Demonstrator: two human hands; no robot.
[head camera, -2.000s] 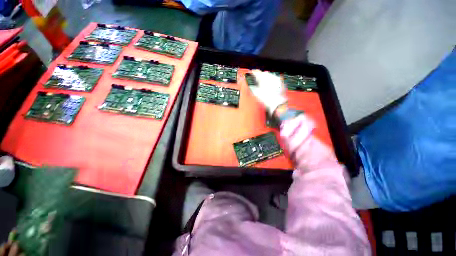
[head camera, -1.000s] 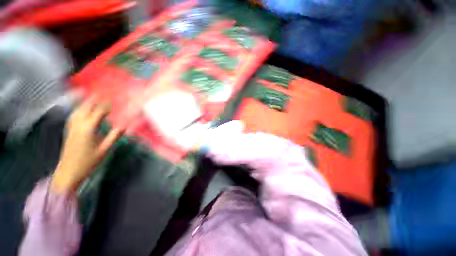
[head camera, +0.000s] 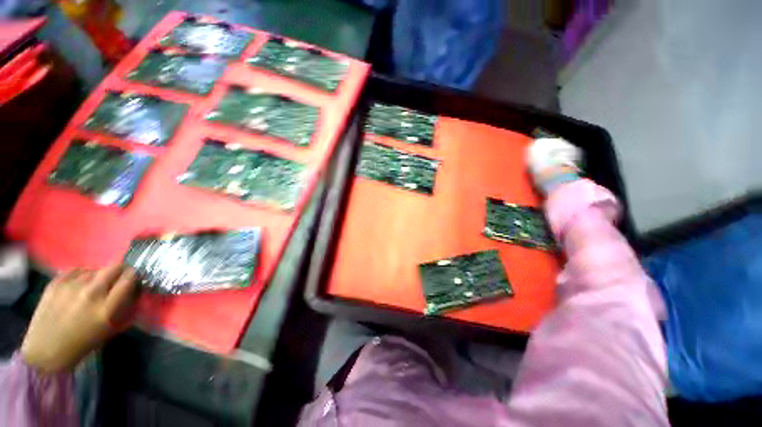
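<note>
My bare left hand (head camera: 79, 315) grips the left end of a green circuit board (head camera: 197, 260) over the near part of the red sheet (head camera: 180, 318). Several boards lie in two columns beyond it. My gloved right hand (head camera: 556, 157) is at the far right corner of the black tray (head camera: 614, 167). A dark board edge shows just beyond the glove; my fingers are hidden, so I cannot tell if they hold it. In the tray, two boards (head camera: 397, 167) lie at the far left, one (head camera: 518, 223) right of the middle and one tilted board (head camera: 464, 280) near the front.
Blue clothing of a person (head camera: 447, 37) is behind the tray, and more blue cloth (head camera: 718, 308) is at the right. Red sheets (head camera: 21, 73) are stacked at the far left. A pale grey surface (head camera: 668, 108) lies right of the tray. A green bench edge (head camera: 209, 379) is in front.
My left hand has moved onto the red sheet's near edge and now holds a board. My right hand has moved from the red sheet to the tray's far right corner.
</note>
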